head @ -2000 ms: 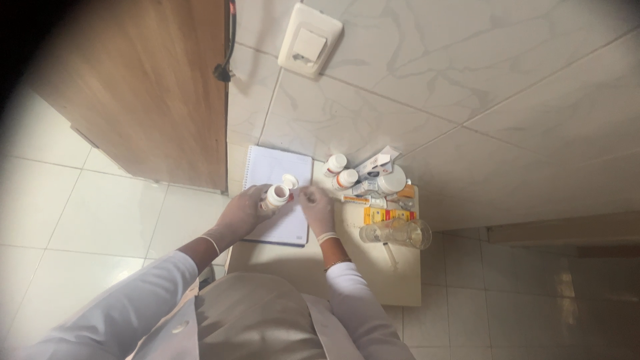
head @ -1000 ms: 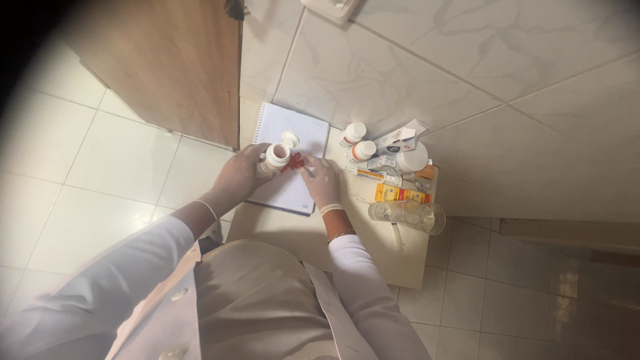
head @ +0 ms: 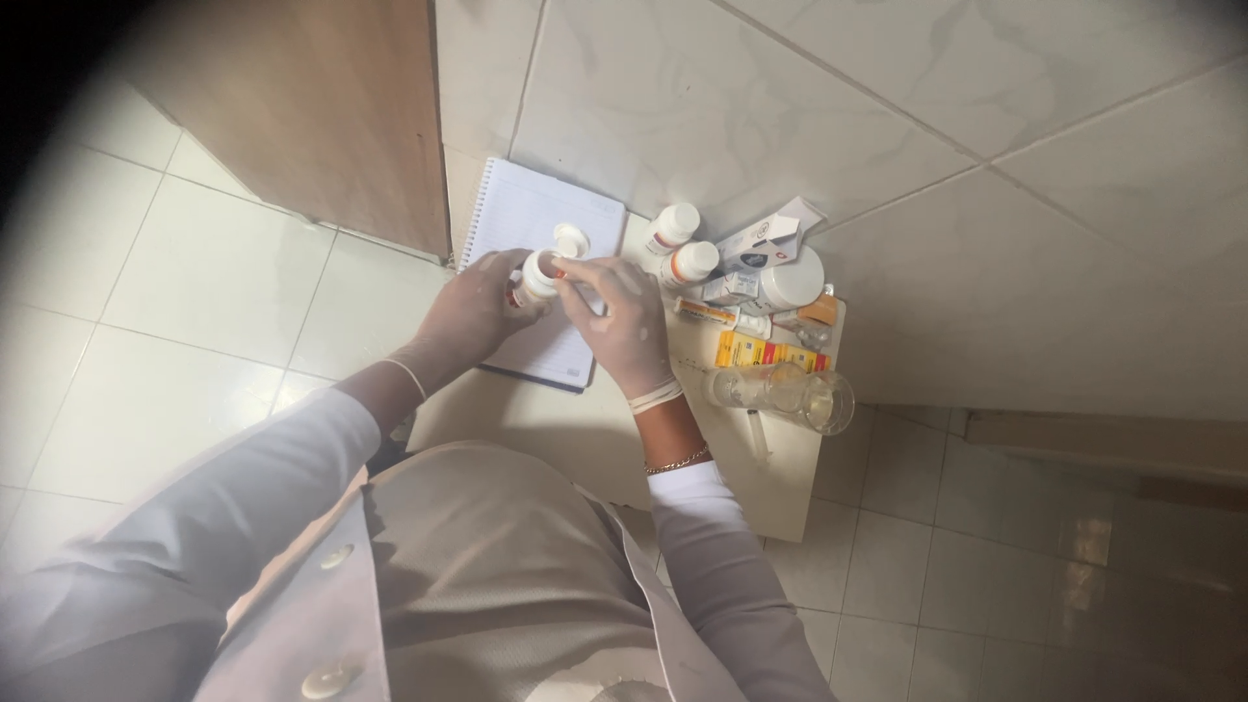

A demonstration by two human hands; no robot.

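Observation:
My left hand (head: 478, 310), in a translucent glove, holds an uncapped white plastic pill bottle (head: 538, 277) tilted with its mouth up and towards the right. The fingertips of my right hand (head: 616, 317), also gloved, are at the bottle's mouth and pinch something small and reddish, mostly hidden by the fingers. A white cap (head: 571, 241) lies just beyond the bottle, over a spiral notebook (head: 556, 200) with pale pages. Both hands are above the notebook's lower part.
Right of the notebook, on the small table (head: 604, 453), stand two capped pill bottles (head: 673, 226), a white jar (head: 792, 280), medicine boxes (head: 770, 242) and a yellow carton (head: 746, 349). A clear glass vessel (head: 780, 390) lies near a syringe (head: 759, 434). A tiled wall rises behind; a wooden panel (head: 341, 107) stands left.
A second ago red pieces showed at my right fingers beside the bottle; now those fingers are at its mouth, with only a little red visible.

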